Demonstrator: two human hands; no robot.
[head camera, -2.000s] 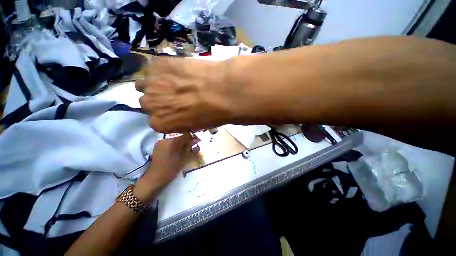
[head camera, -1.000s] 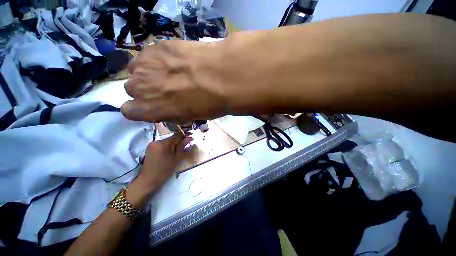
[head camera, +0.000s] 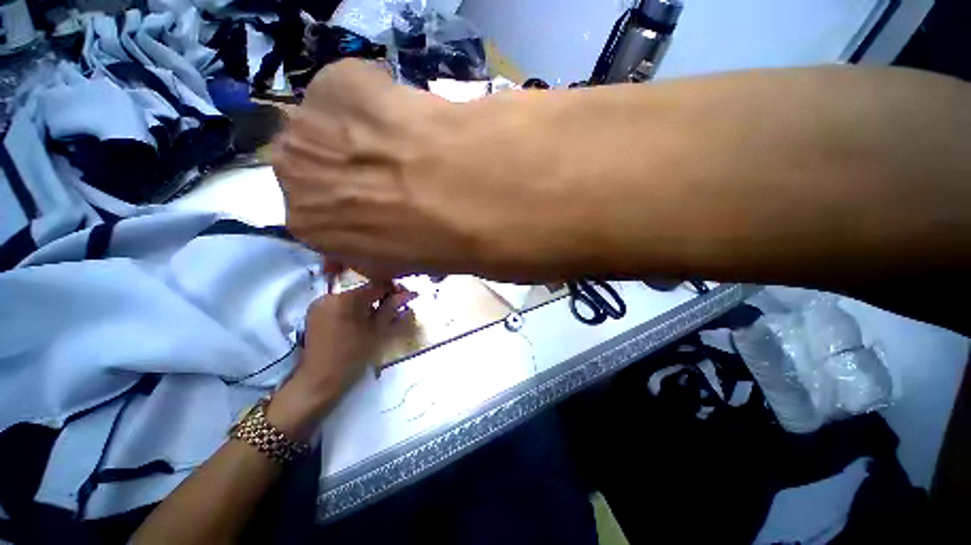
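Observation:
My right hand (head camera: 346, 170) and forearm reach across the view from the right and hide most of the sewing machine. Its fingers curl away from me, so what it may hold is hidden. My left hand (head camera: 351, 325), with a gold watch on the wrist, is below it at the needle area. Its fingertips are bent together over the tan machine bed (head camera: 453, 311); I cannot tell whether they hold a small part. A small round metal disc (head camera: 514, 321) lies by the bed edge.
Pale garment panels (head camera: 117, 309) with black strips heap at the left. Black-handled scissors (head camera: 596, 301) lie right of the bed. A loose thread lies on the white table. The ruler-marked edge (head camera: 479, 410) runs in front. Clear plastic bags (head camera: 815, 367) are at right, a metal flask (head camera: 639, 43) behind.
My right hand moved left and up, then slightly down, its forearm now covering more of the scissors. My left hand stays at the needle area. The camera view has shifted slightly.

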